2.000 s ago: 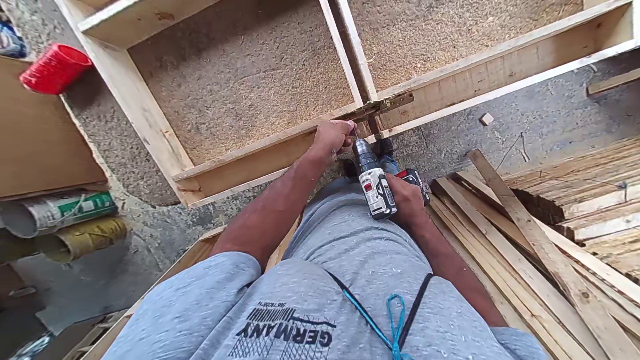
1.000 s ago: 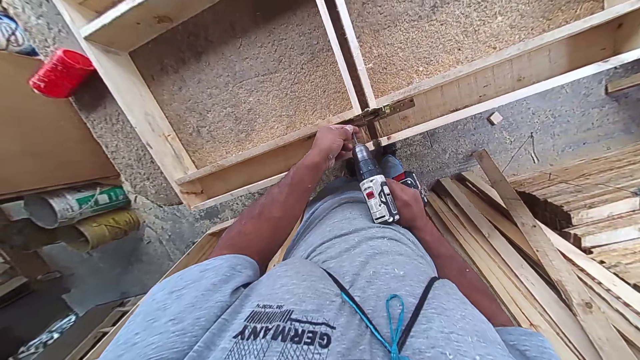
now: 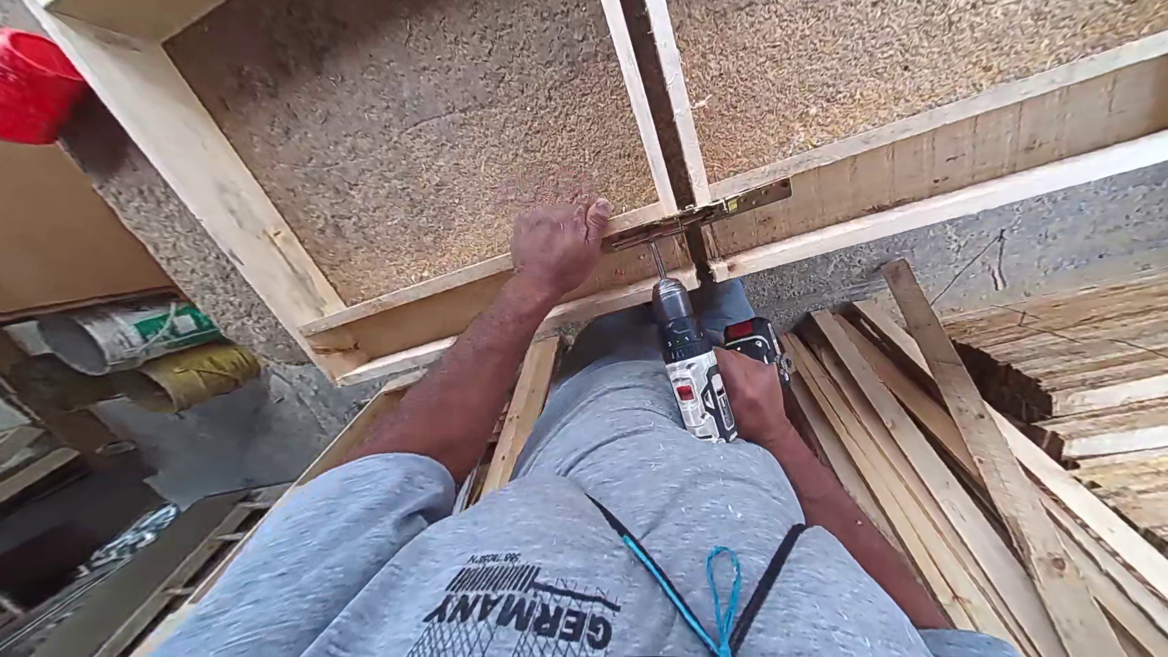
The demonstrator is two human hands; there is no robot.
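My right hand grips a white and black cordless drill, its long bit pointing at the wooden frame. The bit's tip is at the edge of a brass-coloured metal hinge or bracket, which spans the narrow gap between two wooden frame sections. My left hand is at the hinge's left end, its fingers closed over the frame's upper rail; whether it pinches the metal cannot be told. Boards with a chipboard-like surface lie behind the rails.
Loose wooden strips lie at the right beside a stack of rough boards. A red plastic container is at the upper left. Below it a white and green bucket and a yellow one lie on their sides.
My left hand has shifted left along the rail, away from the drill bit, where it was in both earlier frames. The drill remains in my right hand near the hinge.
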